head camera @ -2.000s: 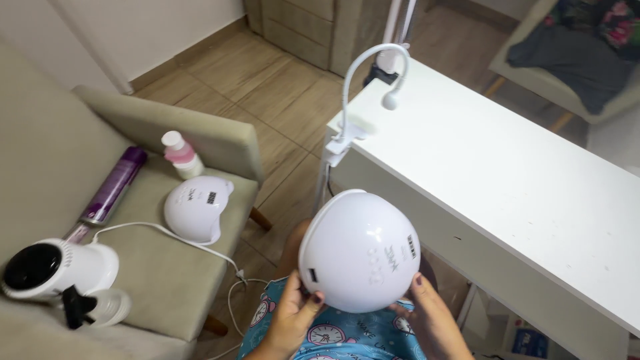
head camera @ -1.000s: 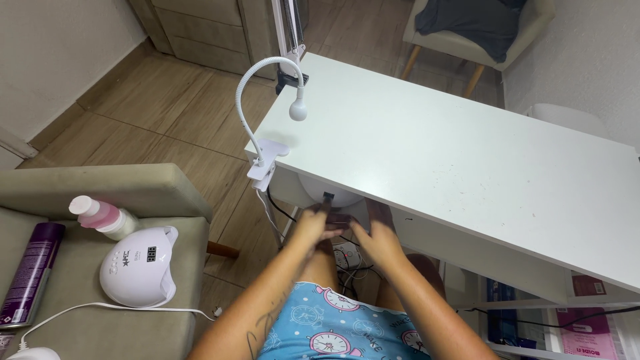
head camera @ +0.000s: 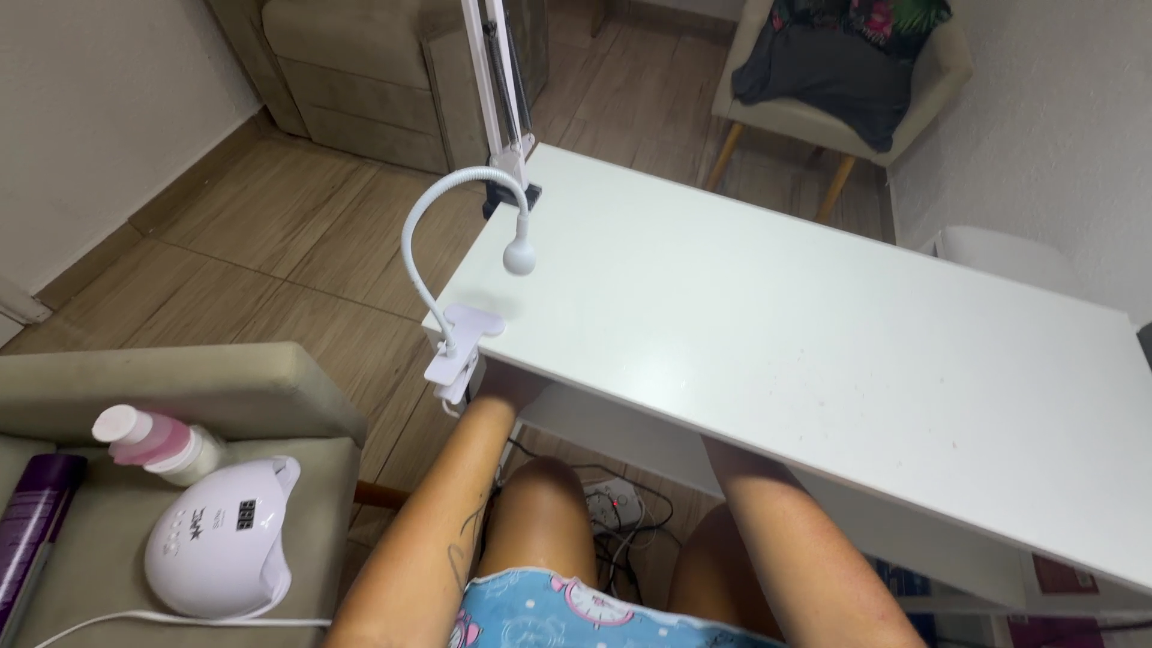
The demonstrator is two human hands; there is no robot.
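Note:
Both my forearms reach under the front edge of the white table, and both hands are hidden below its top. My left forearm passes beside the clamp of a white gooseneck lamp fixed to the table's left corner. My right forearm goes under farther along the edge. What either hand holds or touches cannot be seen. A white nail lamp with a small display lies on the seat of the beige armchair, next to a bottle with pink liquid and a purple spray can.
A white spring-arm stand is clamped at the table's far left corner. Tangled cables and a white power strip lie on the floor between my knees. Another armchair bearing a dark cloth stands behind the table. Shelves with boxes are below right.
Two seconds ago both hands held a white dome-shaped nail lamp over my lap; a second ago it was partly under the table edge. Now it is out of sight and my hands are under the tabletop.

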